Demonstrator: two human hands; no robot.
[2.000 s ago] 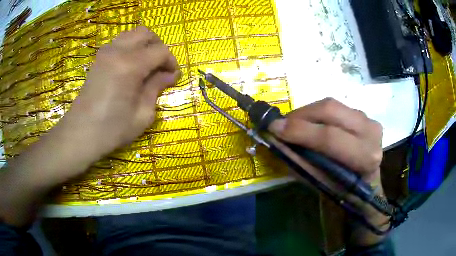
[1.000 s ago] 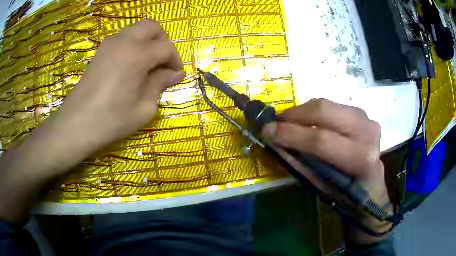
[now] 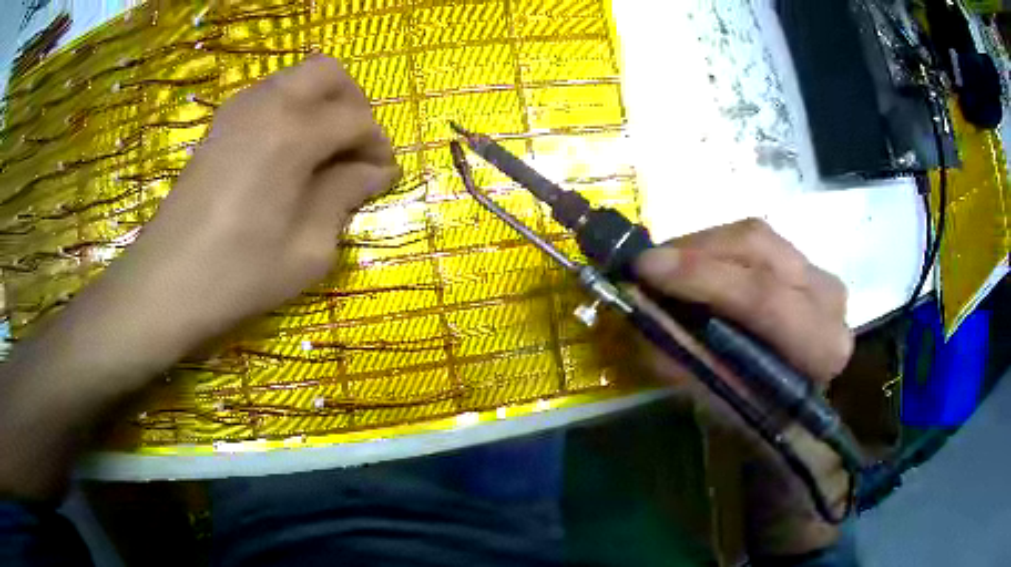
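Note:
My right hand (image 3: 754, 294) holds the black soldering iron (image 3: 610, 238), its tip pointing up and left above the amber film sheet (image 3: 477, 260). The thin curved solder feed tube (image 3: 516, 222) runs beside the barrel, its end near the tip. A silver thumbscrew (image 3: 588, 313) sits at the clamp. My left hand (image 3: 277, 177) is over the sheet with its thumb and fingertip pinched together. A short dark lead wire (image 3: 394, 191) runs from these fingertips to a cell line left of the iron tip. The exact grip is hidden by the fingers.
Wavy lead wires (image 3: 383, 289) lie in rows across the sheet's left and middle. A black box (image 3: 848, 100) with cords stands at the upper right. A second amber sheet (image 3: 976, 222) hangs at the far right, above a blue bin (image 3: 945, 366). My lap is below the bench edge.
Since one second ago the iron and feed tube have lifted away from the wire's end, the tip up and to the right. My left hand stays nearly in place. The view has shifted slightly.

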